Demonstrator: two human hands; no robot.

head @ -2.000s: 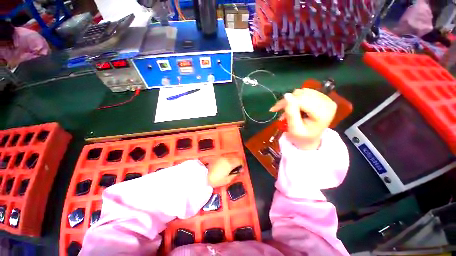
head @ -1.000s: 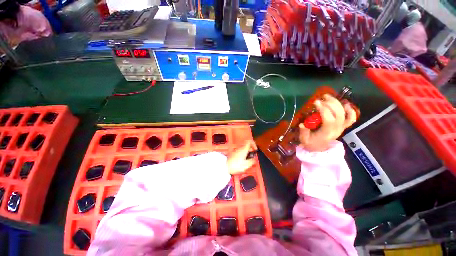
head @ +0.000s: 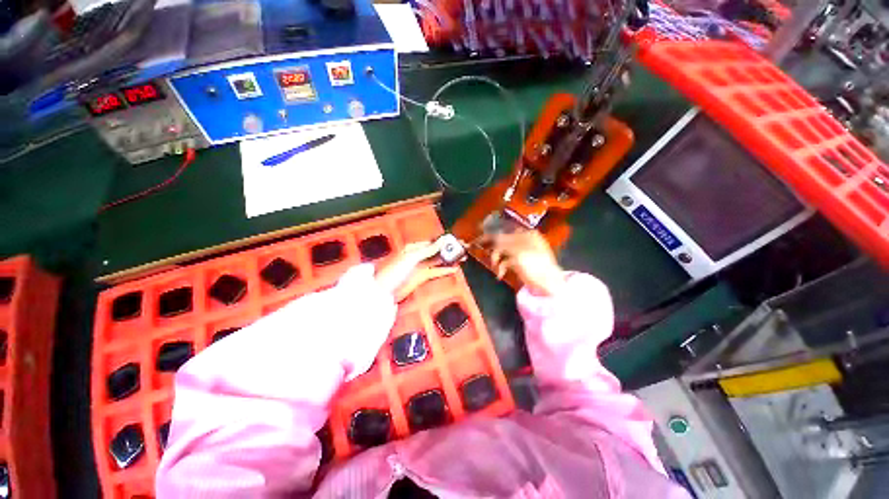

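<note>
My left hand (head: 414,271) holds a small watch body (head: 449,249) at its fingertips, the grey-rimmed back with its round centre facing up, above the foam tray's upper right corner. The red-orange foam tray (head: 437,402) holds rows of dark watch bodies in square pockets; my left sleeve hides some. My right hand (head: 523,255) is at the near end of the orange-brown clamp fixture (head: 609,146), its fingers bent around a dark, blurred piece (head: 495,226); whether it grips this is unclear. The fixture's dark clamp lever (head: 606,83) stands upright behind the hand.
A blue control box (head: 292,93), a power supply (head: 136,122) and a white sheet (head: 310,173) with a pen (head: 298,150) lie behind the tray. A thin looped lead (head: 492,146) lies left of the fixture. A display unit (head: 716,195) and another red tray (head: 780,127) are at right.
My right hand has let go of the lever's red grip and moved down to the fixture's near end. My left hand now shows the watch body back up. The view has shifted right.
</note>
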